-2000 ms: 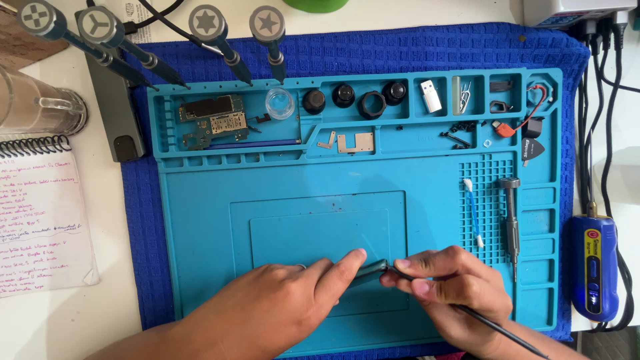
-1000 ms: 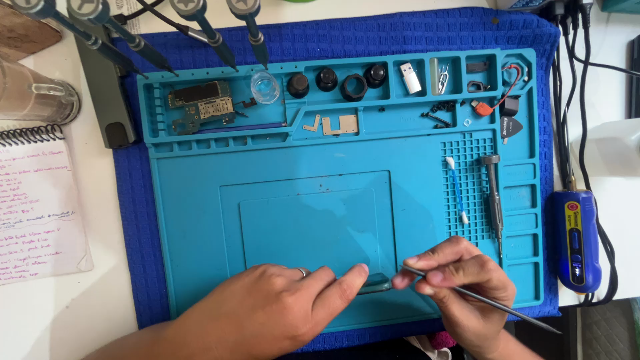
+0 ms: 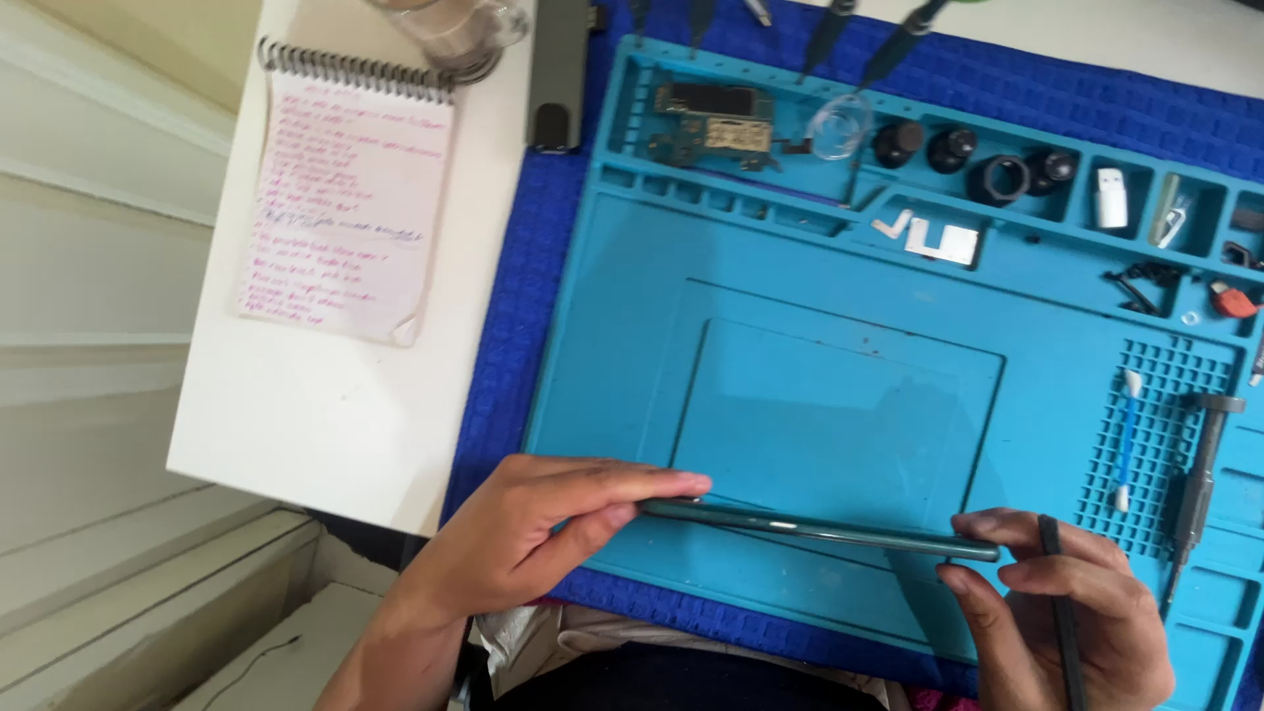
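A dark green smartphone, seen along its thin edge, is held level between both hands above the teal silicone repair mat. My left hand pinches its left end between thumb and fingers. At the other end, my right hand grips the phone with thumb and index finger, while a thin black stick-like tool passes between the fingers of the same hand. The tool's kind is unclear. The phone's faces are mostly hidden at this angle.
Mat trays hold a circuit board, black round nozzles, metal shields and small screws. A cotton swab and a screwdriver lie at right. A spiral notebook with handwriting and a glass mug are at left.
The phone, earlier mostly hidden under my left hand, is now held up edge-on by both hands. The black tool has swung to point down across my right fingers. The view has shifted left.
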